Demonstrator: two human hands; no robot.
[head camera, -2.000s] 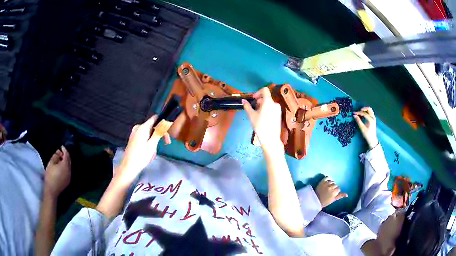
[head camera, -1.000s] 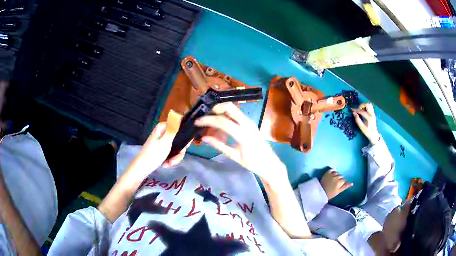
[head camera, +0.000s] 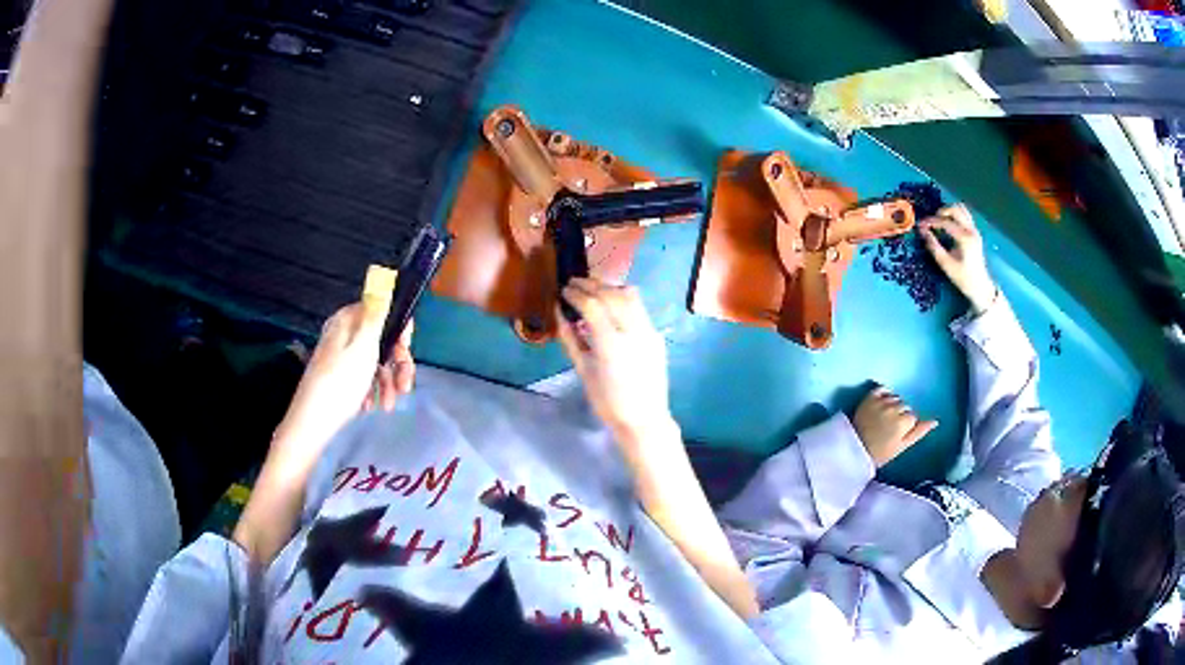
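The nearer orange fixture (head camera: 526, 234) has a black leg (head camera: 643, 203) lying over its right arm and a second black leg (head camera: 569, 247) over its lower arm; they meet at the centre. Its upper arm is bare. My right hand (head camera: 611, 344) grips the outer end of the second leg with its fingertips. My left hand (head camera: 348, 357) holds black legs (head camera: 413, 279) upright, away from the fixture; I cannot tell how many. A yellow wrap (head camera: 378, 288) is on a left-hand finger.
A second orange fixture (head camera: 816, 234) stands to the right, its arms bare. Beyond it are small black parts (head camera: 910, 260) and a neighbouring worker's hand (head camera: 959, 257). A large black ribbed tray (head camera: 299, 169) is at left. A pale metal arm (head camera: 910, 98) reaches over the bench.
A second leg now lies over the fixture's lower arm, with my right hand at its outer end. My left hand has moved left, away from the fixture, with legs still in it.
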